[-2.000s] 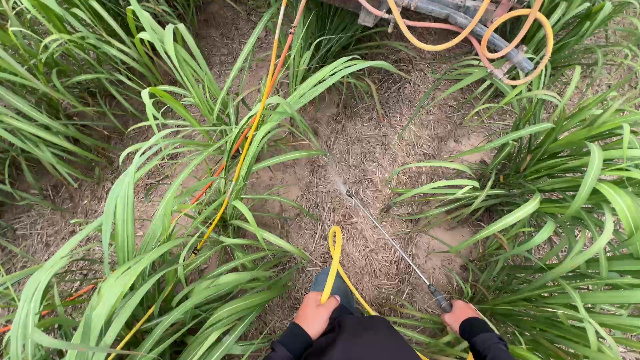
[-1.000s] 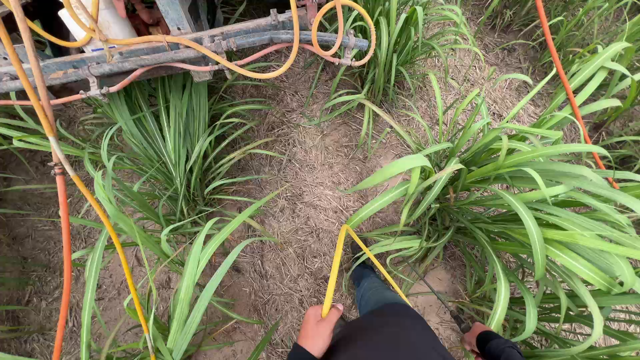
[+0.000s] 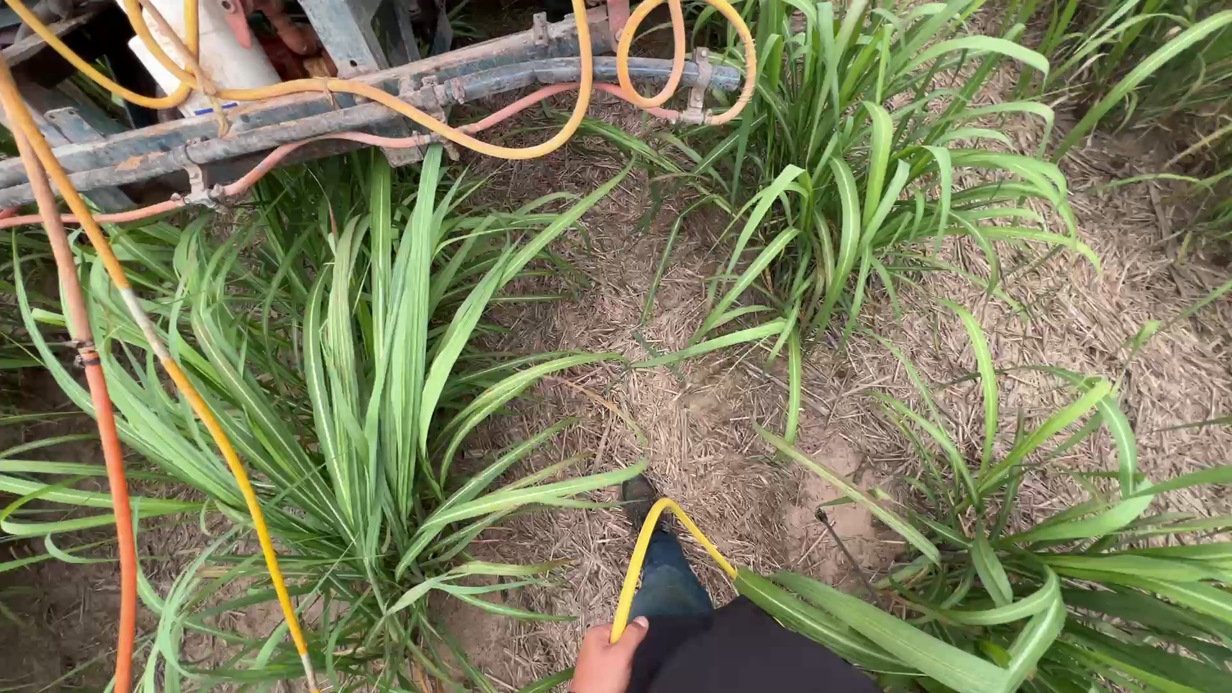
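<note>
At the bottom centre, my left hand (image 3: 609,659) is closed around a yellow hose (image 3: 631,577), which arches up in a bend and runs down to the right past my leg (image 3: 671,577). My right hand is out of sight, low on the right behind leaves or past the frame's edge. Part of the thin spray lance (image 3: 844,544) shows among the leaves at lower right, with its dark nozzle end just above bare soil. No spray can be made out at the nozzle. My dark boot (image 3: 637,500) stands on the straw-covered ground.
A metal frame (image 3: 279,130) with looped yellow-orange hose (image 3: 539,152) and pink hose crosses the upper left. An orange hose (image 3: 111,452) and another yellow hose (image 3: 226,452) hang at the left. Tall grass clumps (image 3: 375,385) grow on both sides of dry straw (image 3: 674,414).
The view has shifted strongly, bringing more of the metal frame in. My right hand, seen on the lance handle in both earlier frames, is out of sight. My left hand keeps hold of the yellow hose.
</note>
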